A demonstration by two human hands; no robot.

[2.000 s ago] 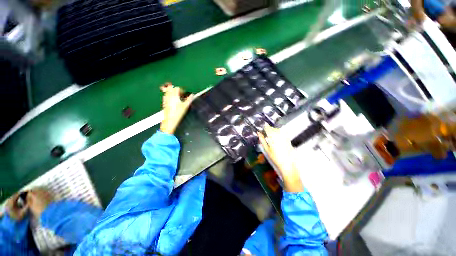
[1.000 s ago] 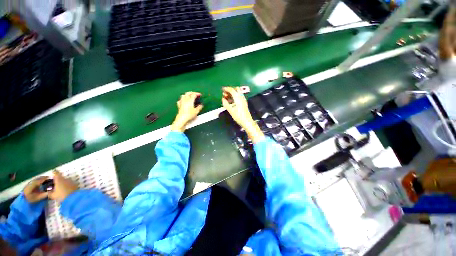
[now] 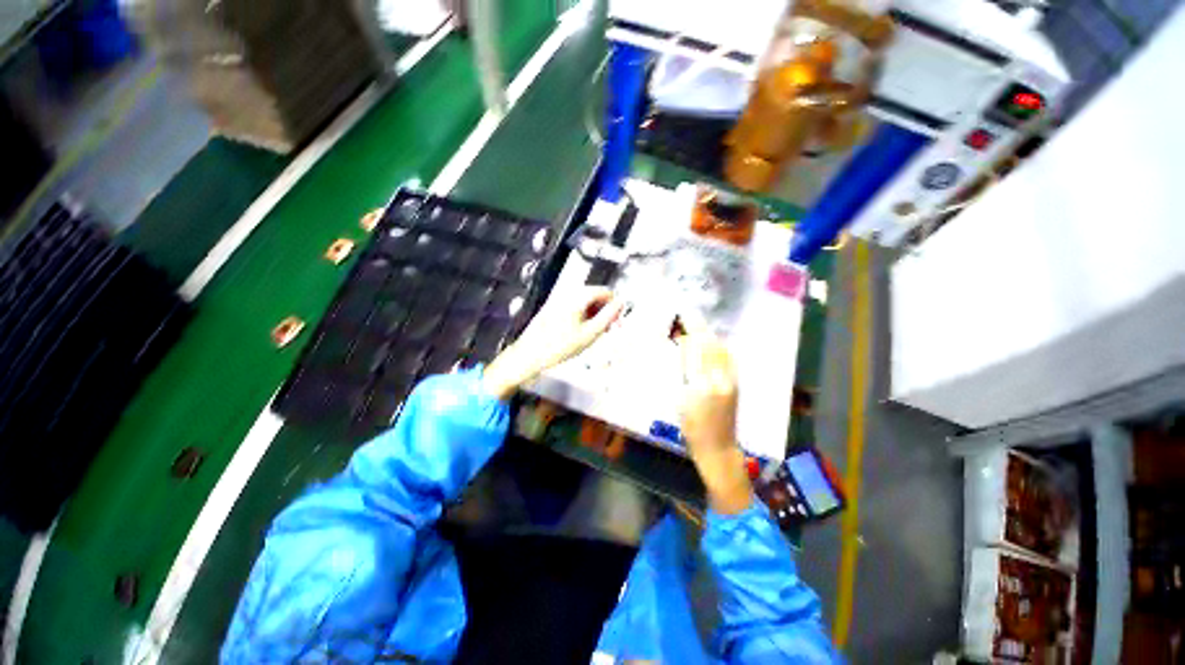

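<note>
My left hand (image 3: 561, 330) is over the left part of the white machine base (image 3: 751, 390), with a small dark copper-toned part (image 3: 599, 305) at its fingertips. My right hand (image 3: 707, 385) is over the middle of the base, with a small dark piece (image 3: 677, 327) at its fingertips. The view is blurred, so neither part shows in detail. The grey nest (image 3: 708, 276) is just beyond my hands. The orange-brown locating block (image 3: 723, 218) stands behind it.
The black blister tray (image 3: 419, 301) lies left of the machine. Copper-coloured parts (image 3: 287, 333) and dark modules (image 3: 189, 461) lie on the green belt (image 3: 241, 377). Blue columns (image 3: 851, 186) flank the gold press head (image 3: 795, 98). A keypad device (image 3: 812, 485) is at the front right.
The view has turned right to the machine. Both hands have moved from the belt to above the white base, each with a small part at the fingertips.
</note>
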